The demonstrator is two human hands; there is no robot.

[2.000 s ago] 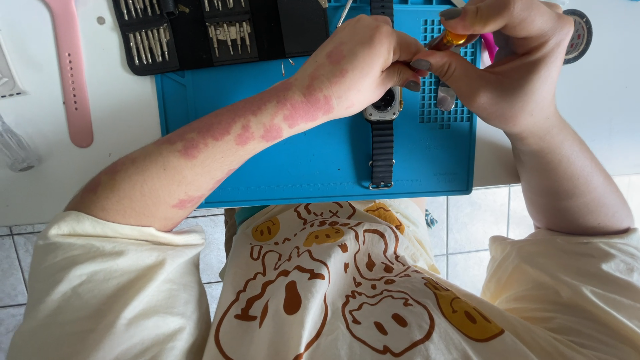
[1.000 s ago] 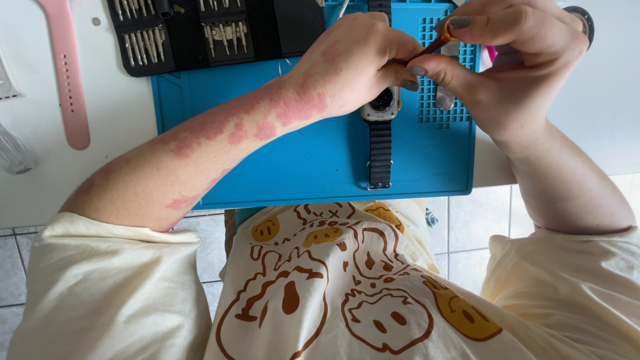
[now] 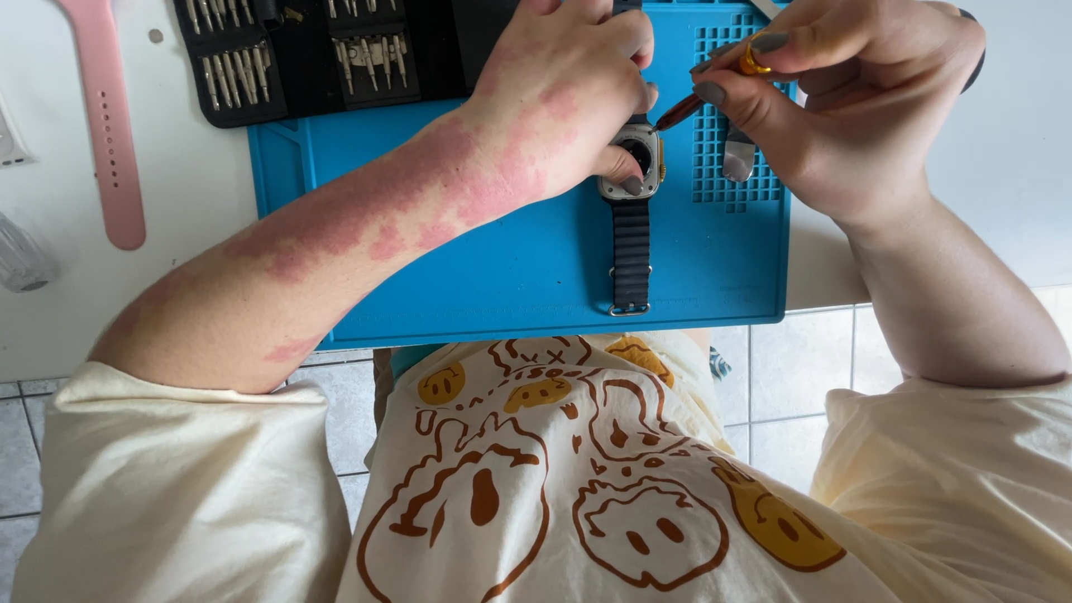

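Observation:
A smartwatch (image 3: 630,186) lies back up on the blue silicone work mat (image 3: 469,285), its black ridged band (image 3: 631,251) stretched toward the mat's near edge. My left hand (image 3: 569,100) grips the watch, the thumb across its back and the fingers near the upper band. In my right hand (image 3: 804,109) is a small screwdriver (image 3: 685,109) with a dark red shaft and a yellow-orange end. Its tip meets the upper right corner of the watch case or sits just above it. Beneath my right hand, a flat metal tool (image 3: 739,157) rests on the mat's grid.
Behind my left arm lies an open black case of screwdriver bits (image 3: 239,79). A pink watch band (image 3: 117,167) and a clear plastic object (image 3: 21,255) are on the white table (image 3: 50,343) at left. The mat's near edge is close to my shirt.
My left hand has come down onto the watch, its thumb now on the case back. The screwdriver, held up near my left fingertips before, now points down at the case corner.

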